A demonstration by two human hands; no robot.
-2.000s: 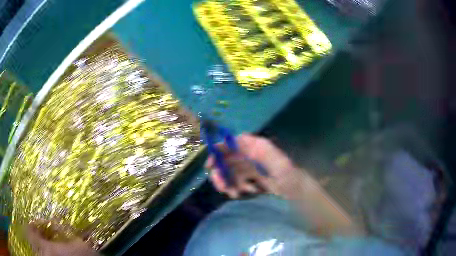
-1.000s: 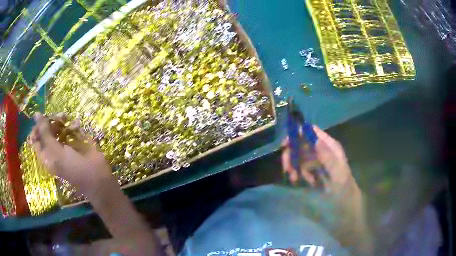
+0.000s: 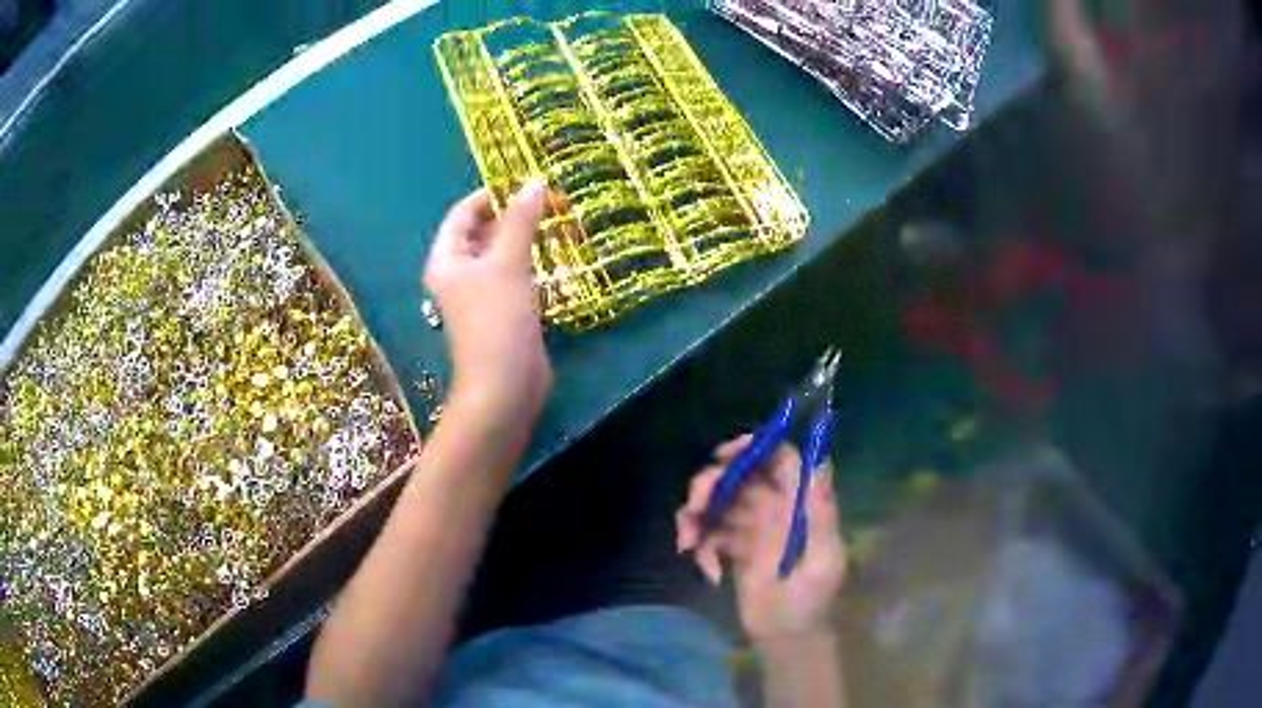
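My left hand (image 3: 487,277) is at the near left corner of the stack of gold frames (image 3: 648,166) on the green top. Its thumb and fingers are at the frame's edge; whether they grip it is not clear. My right hand (image 3: 775,533) holds the blue-handled side cutters (image 3: 789,463), jaws pointing up, off the bench's front edge. The cardboard box (image 3: 325,270) at the left is full of mixed gold and silver small parts (image 3: 180,443).
A pile of silver frames (image 3: 879,56) lies beyond the gold stack at the top. A few stray parts (image 3: 432,314) lie between box and stack. A pale strip (image 3: 194,145) curves along the far side. A blurred pale container stands at the lower right.
My left hand has moved from the box's left side, where a gold frame was near it, to the gold stack. The view has turned right. My right hand still holds the cutters.
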